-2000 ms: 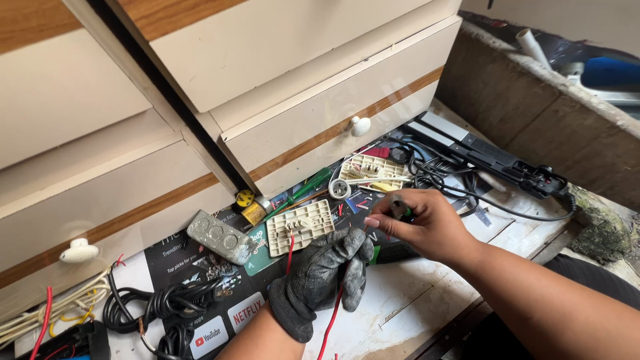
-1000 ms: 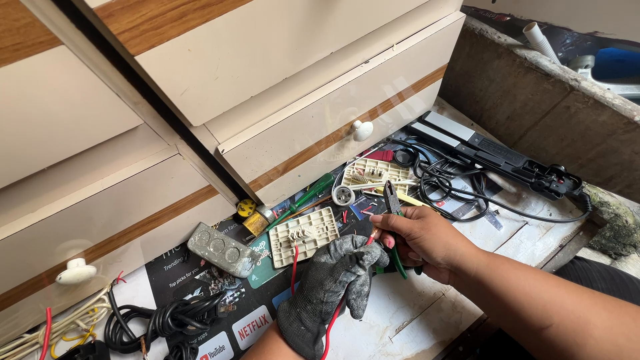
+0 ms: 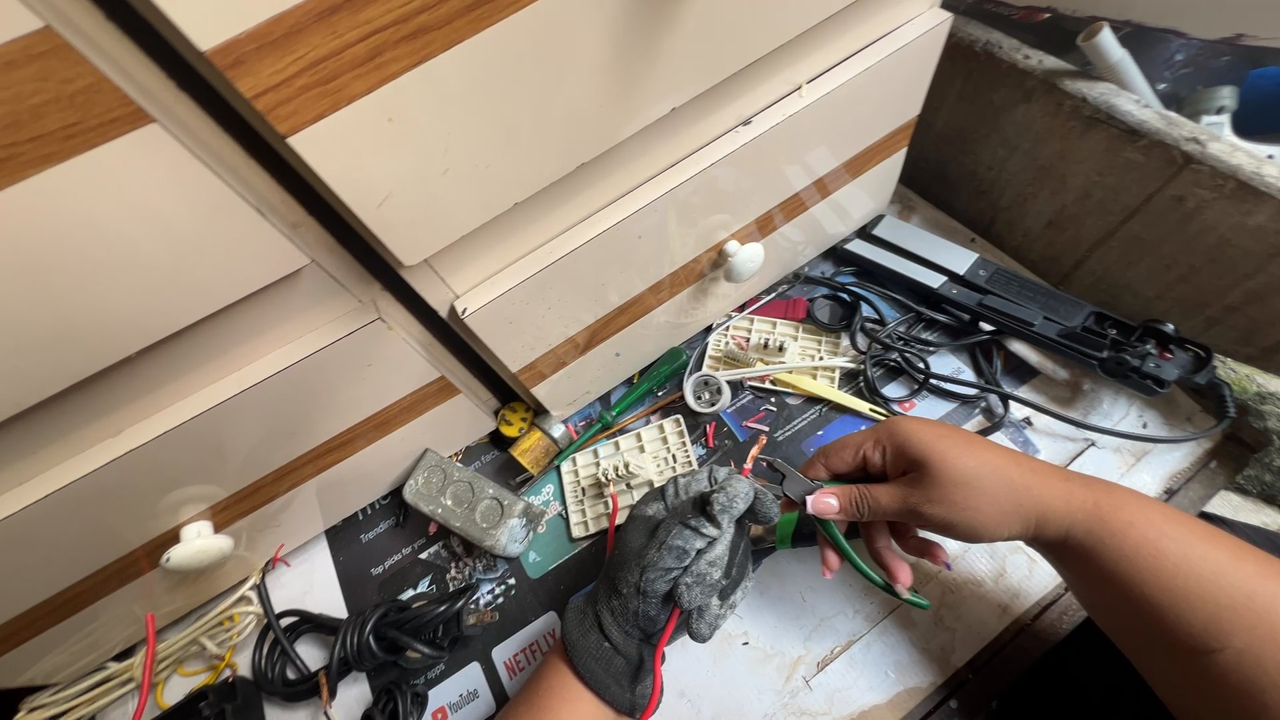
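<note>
My left hand (image 3: 675,565), in a grey work glove, is closed on a red insulated wire (image 3: 660,665); its bare copper end (image 3: 754,455) sticks up past the fingertips. Just right of that end, my bare right hand (image 3: 870,500) holds green-handled pliers (image 3: 865,565), their jaws beside the gloved fingers. Behind the glove lies a cream plastic wiring plate (image 3: 655,455), with a red wire running from its terminals. A second such plate (image 3: 820,345) rests farther back, near a yellow plastic strip (image 3: 830,395) and a round white part (image 3: 708,392).
A drawer cabinet (image 3: 640,230) with white knobs stands behind. Around the hands are a grey metal box (image 3: 465,500), a brass padlock (image 3: 535,450), a green screwdriver (image 3: 650,380), coiled black cable (image 3: 350,640) and a black hair straightener (image 3: 1040,300). A concrete wall (image 3: 1090,190) rises at right.
The red wire's bare copper end now shows above my gloved fingers. The pliers, upright in my right hand a second ago, have tipped over toward the left glove.
</note>
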